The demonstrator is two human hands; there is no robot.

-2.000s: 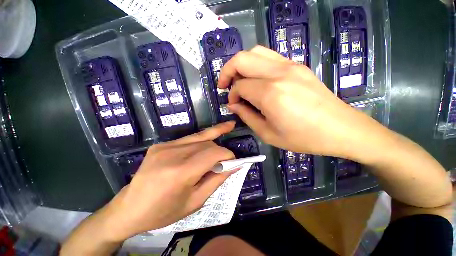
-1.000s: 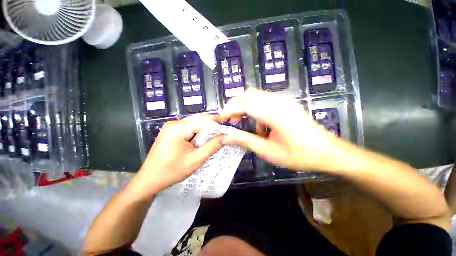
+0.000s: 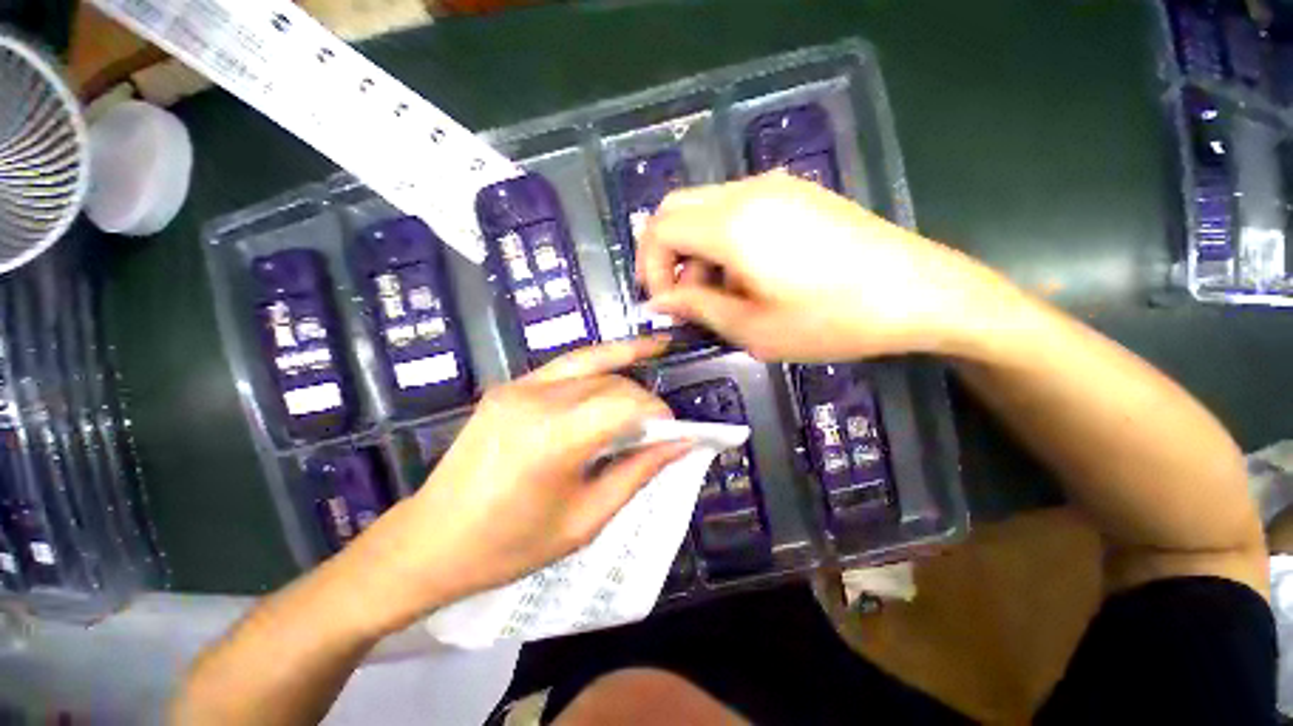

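My left hand [image 3: 546,468] holds a folded white label strip [image 3: 596,574] between thumb and fingers, its index finger reaching to the lower end of a phone case. My right hand [image 3: 773,270] has its fingertips pinched over that dark purple phone case [image 3: 650,177] in the upper row; a tiny white bit shows at the fingertips, too small to name surely. The clear blister tray [image 3: 908,426] holds several phone cases with white printed patches. The hands hide the middle of the tray.
A long printed strip [image 3: 333,121] lies across the tray's far edge. A white fan [image 3: 36,156] and a round white object [image 3: 138,168] stand at the far left. More trays lie at the left [image 3: 71,426] and right [image 3: 1205,284]. The bench [image 3: 1021,170] is dark green.
My right hand has moved from beside the strip to a phone case in the upper row. My left index finger now reaches to that case. The camera view has shifted.
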